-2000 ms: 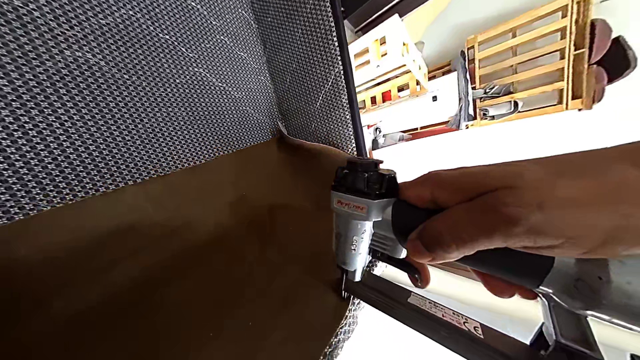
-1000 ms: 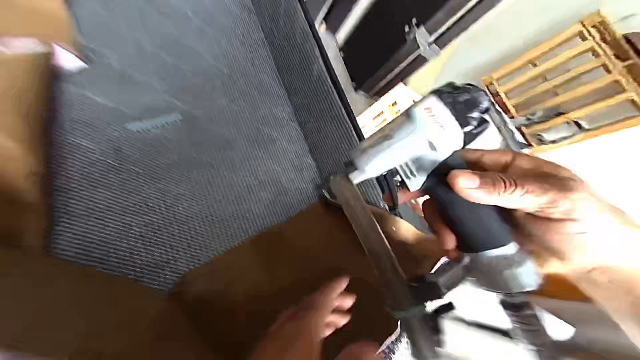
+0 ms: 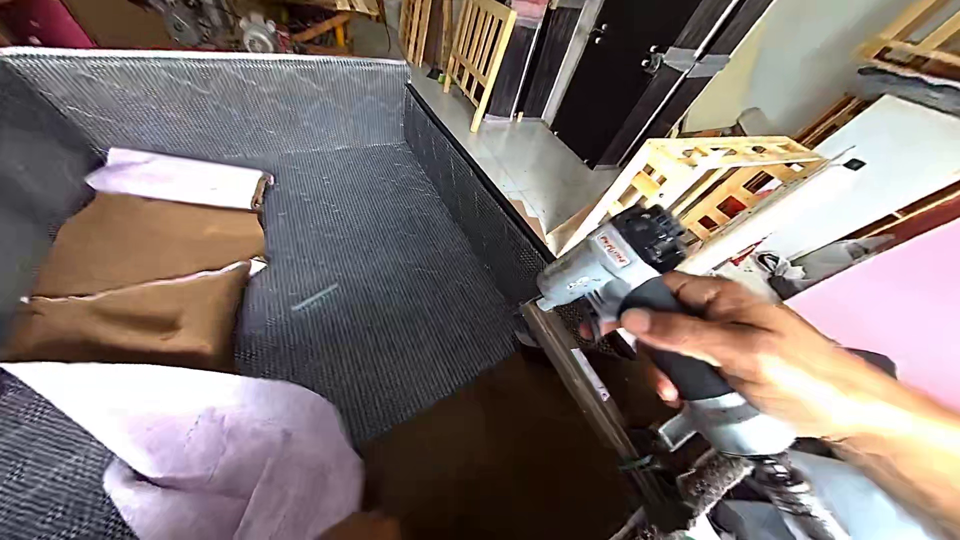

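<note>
My right hand (image 3: 720, 337) grips the black handle of a silver pneumatic stapler (image 3: 592, 277), whose long magazine points down and to the left edge of the dark-lined frame. Below it lies dark brown fabric (image 3: 487, 450) along the bottom of the lined box. A small part of my left hand (image 3: 360, 527) shows at the lower edge, beside a pale, folded-back sheet (image 3: 255, 442); its fingers are hidden. Grey ribbed mesh fabric (image 3: 367, 247) covers the floor and walls of the box. Folded brown fabric (image 3: 142, 315) with a pale edge rests on it at left.
The box's far wall (image 3: 225, 97) has a pale top edge, and its right wall (image 3: 480, 180) a black rim. Beyond stand wooden slatted frames (image 3: 480, 49), a dark door (image 3: 607, 82) and a pale wooden frame (image 3: 697, 172). Tools or machine parts (image 3: 259, 34) lie behind the far wall.
The view has swung widely to show more of the box. Two seconds ago the stapler pointed down at the brown fabric's edge; now it is tilted leftward. The pale sheet has come into view at lower left.
</note>
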